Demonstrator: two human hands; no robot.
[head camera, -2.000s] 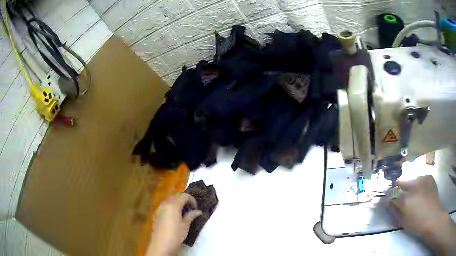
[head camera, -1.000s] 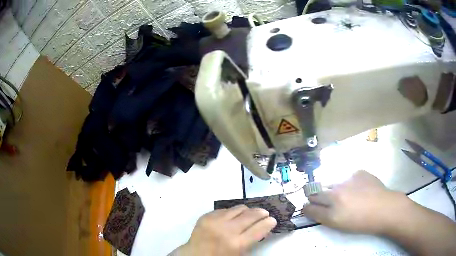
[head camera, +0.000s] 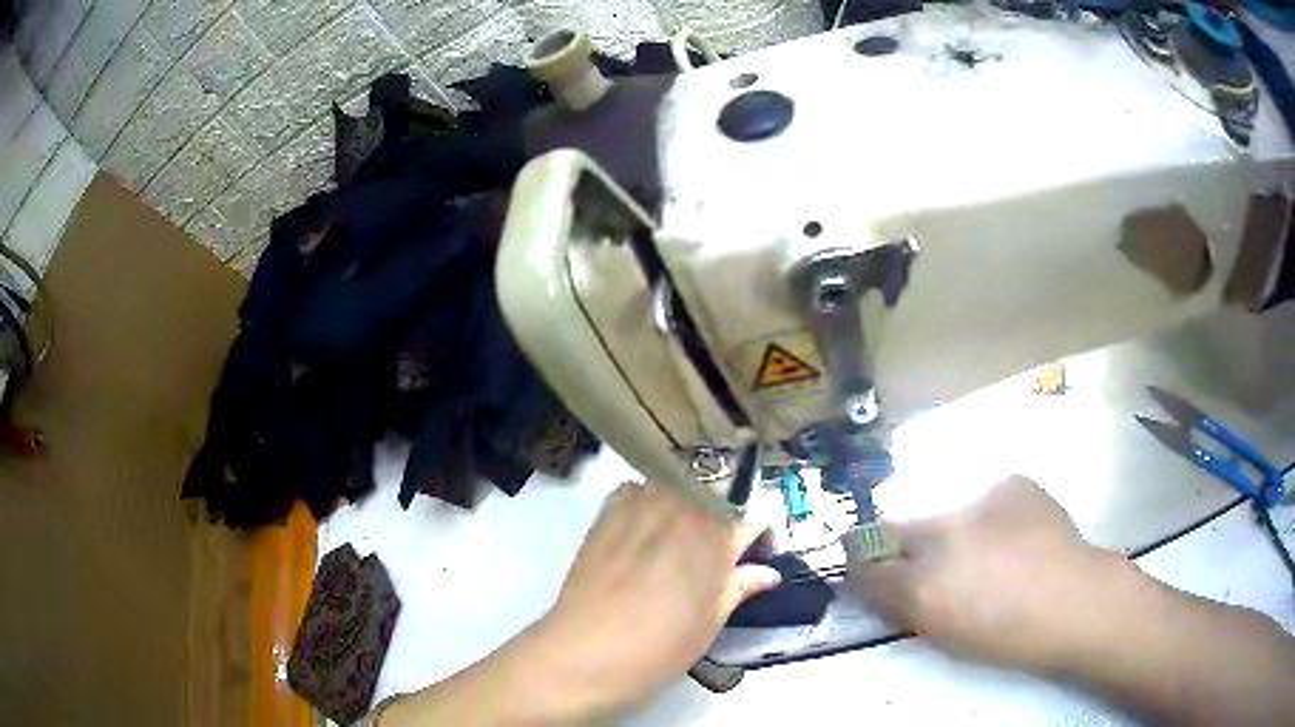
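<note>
A small fabric piece (head camera: 784, 597) lies on the machine bed in front of the presser foot area, its plain black side showing. My left hand (head camera: 656, 585) holds its left and back part between thumb and fingers. My right hand (head camera: 980, 575) is at the ribbed knob (head camera: 871, 543) right of the needle; its fingertips are partly hidden and whether they grip the knob is unclear. The off-white sewing machine head (head camera: 980, 213) stands over both hands. The needle is hard to see in the bright light.
A stack of patterned pieces (head camera: 342, 635) lies at left by the orange edge (head camera: 284, 604). A large black fabric heap (head camera: 384, 313) is against the wall. Blue-handled snips (head camera: 1219, 452) lie right of the machine. A brown panel (head camera: 114, 426) is at far left.
The fabric piece now shows its black side instead of its patterned side and looks narrower. My left hand has moved up and closer to the needle. The view shifted slightly.
</note>
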